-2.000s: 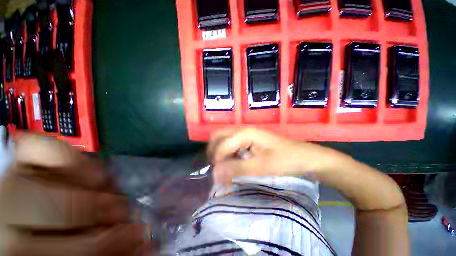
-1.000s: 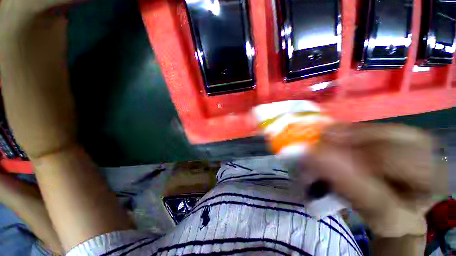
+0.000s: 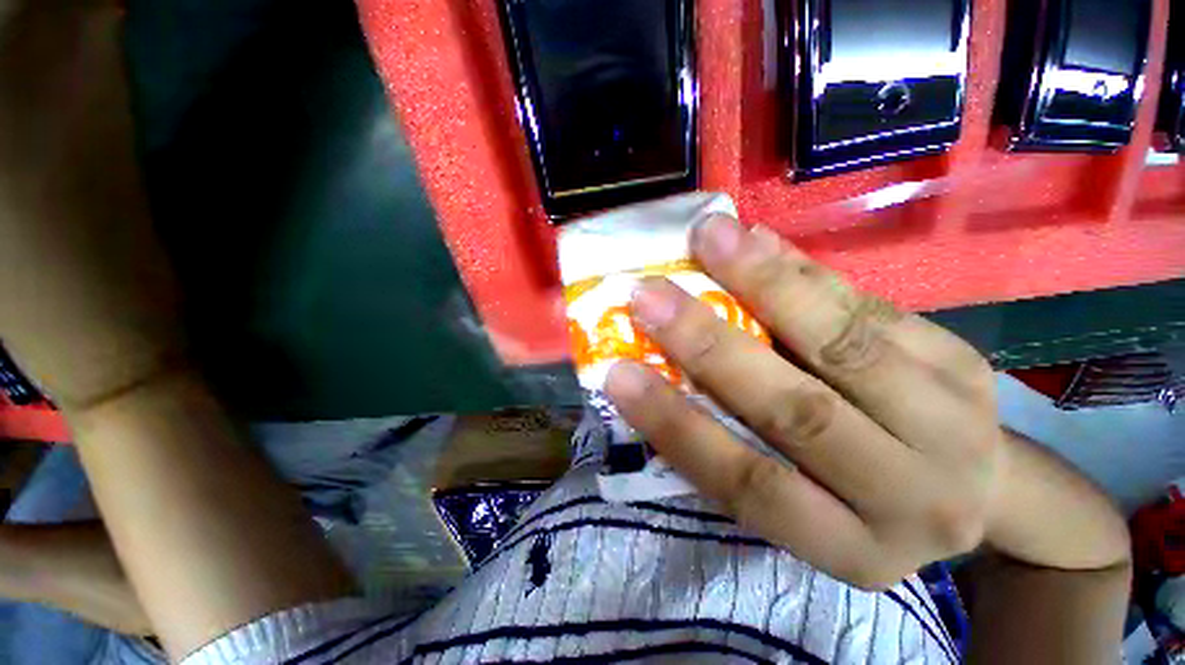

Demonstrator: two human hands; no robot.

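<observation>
My right hand point(image 3: 832, 403) holds a white squeegee card point(image 3: 650, 299) with orange-yellow print, fingers spread flat over it. The card's white end is at the lower edge of a glossy black mobile phone point(image 3: 604, 104) with a silver edge; whether they touch is unclear. The phone lies in the leftmost visible pocket of a red foam tray point(image 3: 442, 169), its upper end cut off by the picture's top. My left forearm point(image 3: 195, 481) reaches up along the left side; the left hand is beyond the picture's edge. No film can be made out on the phone.
More glossy phones point(image 3: 877, 91) lie in pockets to the right. The dark green bench point(image 3: 299, 234) shows left of the tray. Part of another red tray point(image 3: 33, 422) is at the left edge. Another person's arm point(image 3: 65, 572) is at lower left. My striped shirt fills the bottom.
The view has closed in on the left end of the tray. My right hand has brought the card left to the leftmost phone's lower end. My left arm has stayed raised.
</observation>
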